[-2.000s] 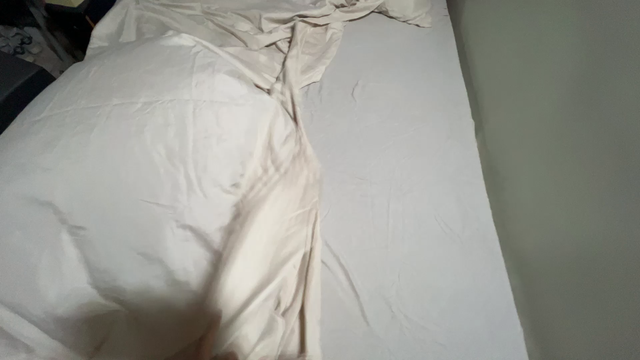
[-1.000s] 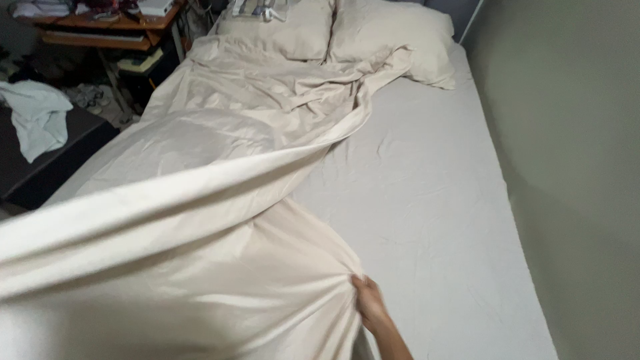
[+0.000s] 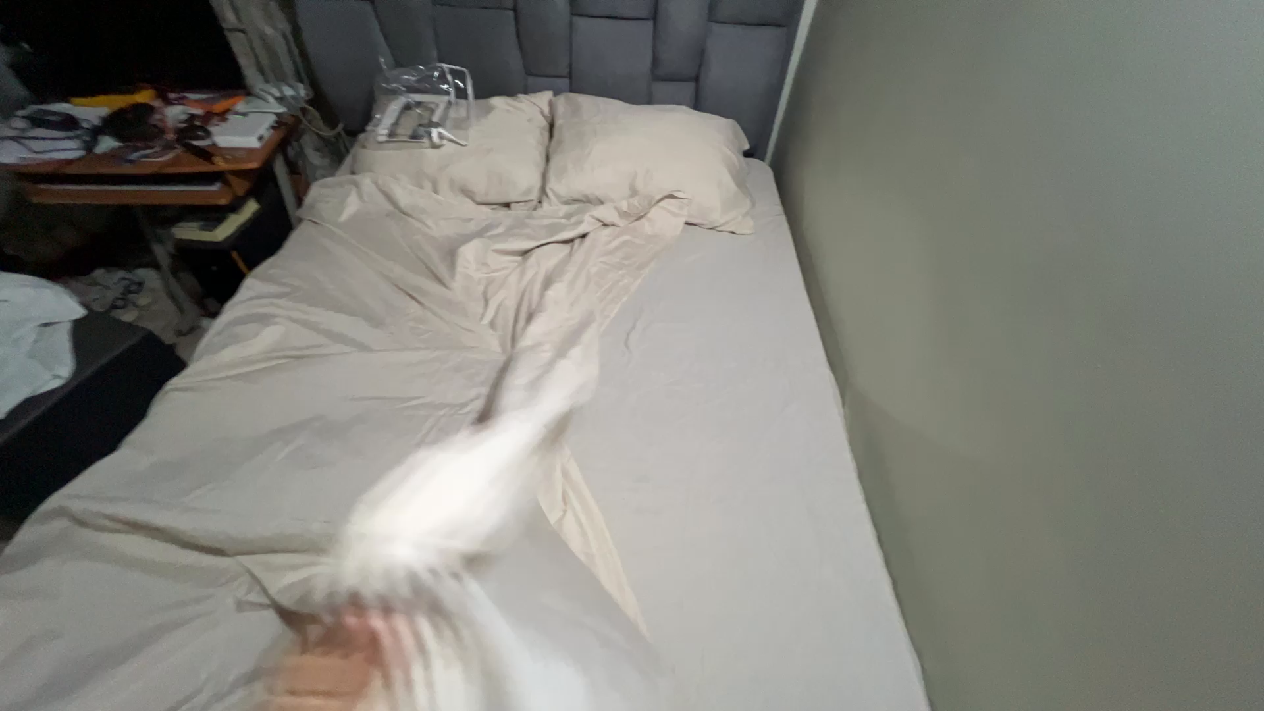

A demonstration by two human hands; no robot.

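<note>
A rumpled beige top sheet point(image 3: 296, 415) covers the left and middle of the bed, over a smooth light fitted sheet point(image 3: 731, 474) on the right. At the bottom left of centre is a motion-blurred hand, which looks like my left hand point(image 3: 336, 657), with its fingers closed around bunched fabric. From it a blurred, raised fold point(image 3: 444, 494) of the top sheet runs up toward the bed's middle. My right hand is not visible.
Two beige pillows point(image 3: 642, 148) lie against the grey padded headboard point(image 3: 612, 54); a clear plastic package point(image 3: 420, 114) rests on the left one. A grey wall point(image 3: 1037, 346) borders the right side. Left are a cluttered wooden desk point(image 3: 252, 158) and a dark bench point(image 3: 99, 385) with white cloth.
The broad fold of sheet raised across the lower left a second ago is down, with a narrower fold up mid-bed. The hand at the sheet's right edge is gone from there. The view takes in the headboard.
</note>
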